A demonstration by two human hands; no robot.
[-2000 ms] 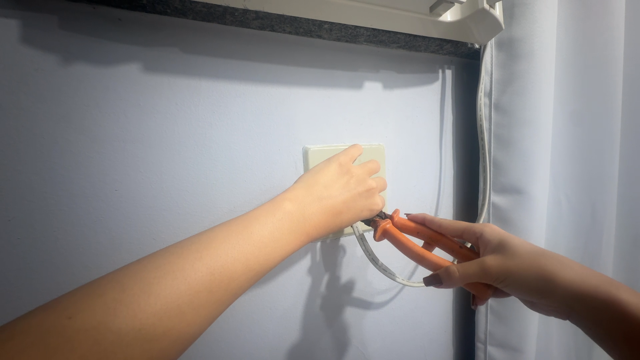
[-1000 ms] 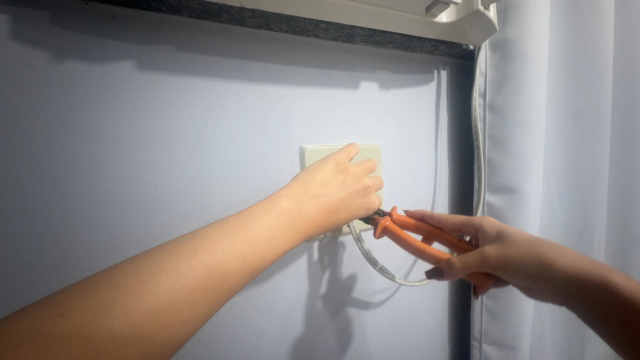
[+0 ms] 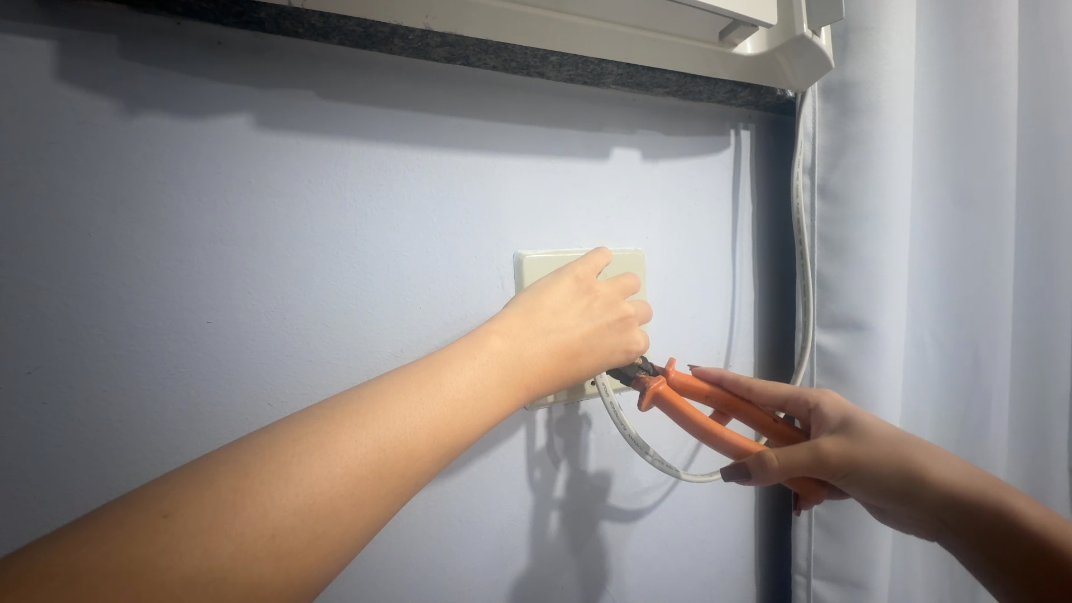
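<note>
My left hand [image 3: 582, 322] lies over a cream wall plate [image 3: 536, 266], its fingertips curled out of sight at the plate's right side. What those fingertips grip is hidden. Pliers with orange insulated handles [image 3: 712, 431] are in my right hand [image 3: 804, 444], the fingers around both handles. The dark jaws [image 3: 632, 371] reach up to the lower right of the plate, just under my left fingers; their tips are partly hidden. A white cable [image 3: 636, 448] comes from below my left hand, loops down and passes behind the pliers.
Above runs a dark stone ledge [image 3: 502, 54] with a pale appliance housing [image 3: 670, 42] on it. The white cable [image 3: 801, 251] hangs from there along a dark vertical strip [image 3: 775, 293]. A light curtain [image 3: 946, 209] covers the right side. The wall [image 3: 251, 251] is pale blue.
</note>
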